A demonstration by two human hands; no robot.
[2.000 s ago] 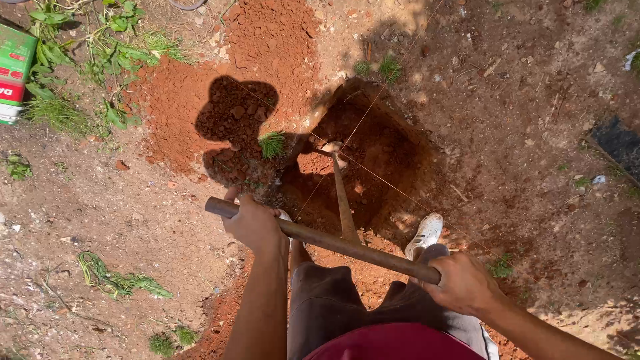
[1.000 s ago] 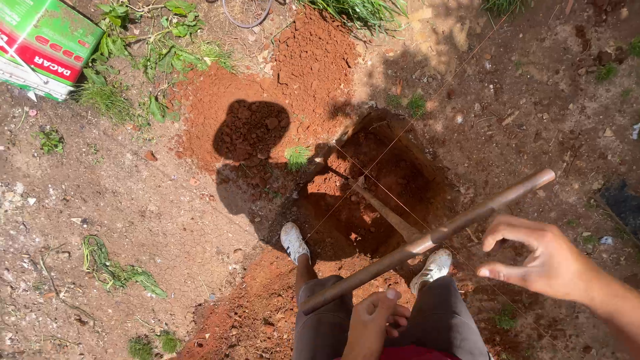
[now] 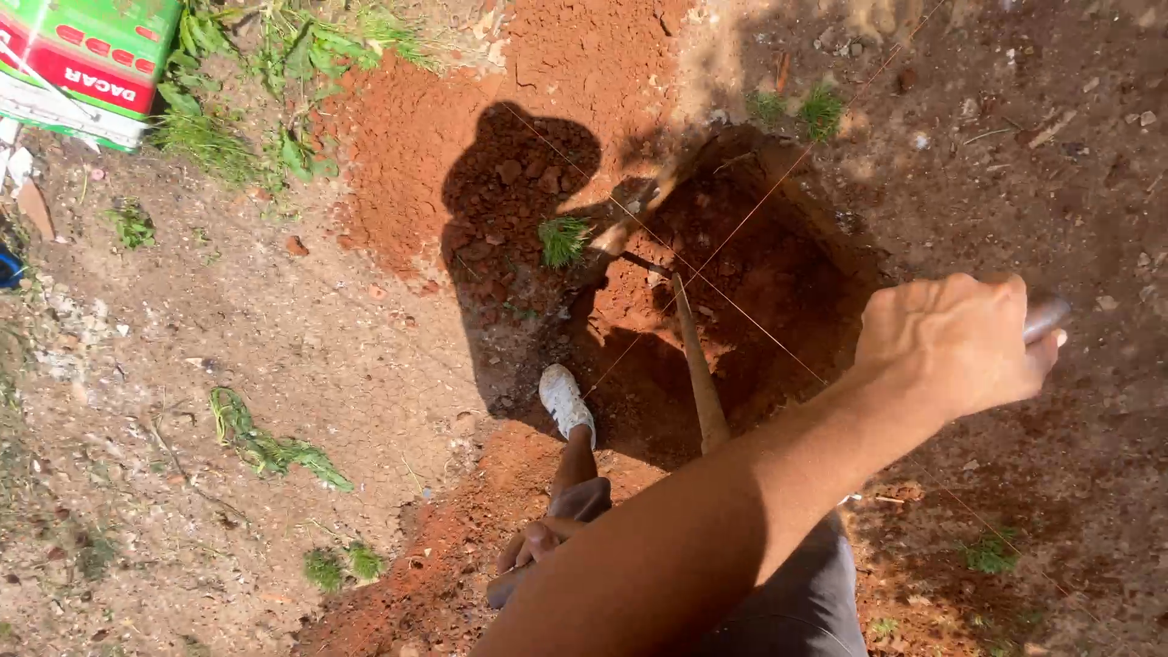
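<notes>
My left hand [image 3: 954, 347] is closed around the right end of a metal crossbar [image 3: 1047, 319], my left forearm lying across the view from the bottom. Beneath that arm, my right hand [image 3: 534, 547] grips the crossbar's other end at lower left, partly hidden. A long soil-coated shaft [image 3: 701, 374] runs from under my forearm down into a dug hole [image 3: 776, 237] in red earth; its joint with the bar is hidden. The tool's lower end is in shade. Two thin strings [image 3: 744, 315] cross above the hole.
Loose red soil [image 3: 401, 155] is heaped beyond the hole's left side, with grass tufts [image 3: 564, 240] nearby. My white shoe [image 3: 566, 401] stands at the near left rim. A green and red bag [image 3: 100, 64] lies at upper left, and a pulled weed [image 3: 274, 447] at left.
My right hand, open off the bar a second ago, now holds its left end. My left hand has moved from the bar's lower end to the right end, crossing my arms.
</notes>
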